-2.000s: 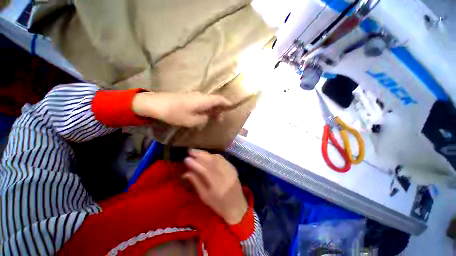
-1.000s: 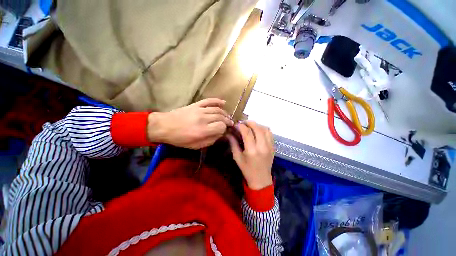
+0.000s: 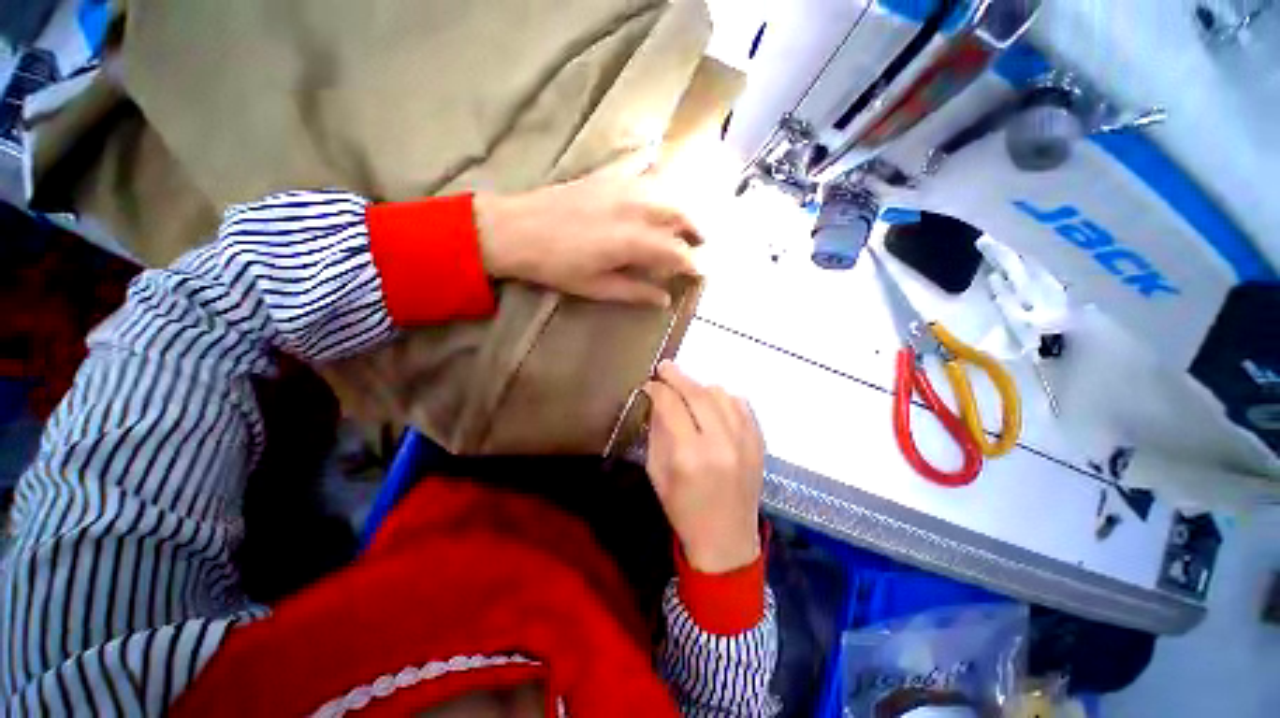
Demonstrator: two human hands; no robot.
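A khaki garment panel [image 3: 407, 105] is bunched at the upper left, and part of it hangs over the table's front edge. My left hand [image 3: 597, 246] lies on the cloth with its fingers near the panel's right edge; whether it pinches the cloth cannot be told. My right hand [image 3: 702, 442] pinches a narrow brown binding strip [image 3: 677, 326] at the panel's lower right edge. The strip runs up toward my left fingertips, and its loose end curls to the left. The presser foot and needle area [image 3: 786, 161] is up and right of my left hand.
Scissors [image 3: 927, 379] with red and yellow handles lie on the white table, right of the needle. A black pad [image 3: 934, 253] and small loose bits [image 3: 1123, 484] lie nearby. The machine head [image 3: 1095, 239] fills the upper right. A clear plastic bag [image 3: 934, 659] sits below the table.
My left hand has moved up along the cloth, away from my right hand, which has shifted slightly down. More khaki cloth now hangs below my left hand.
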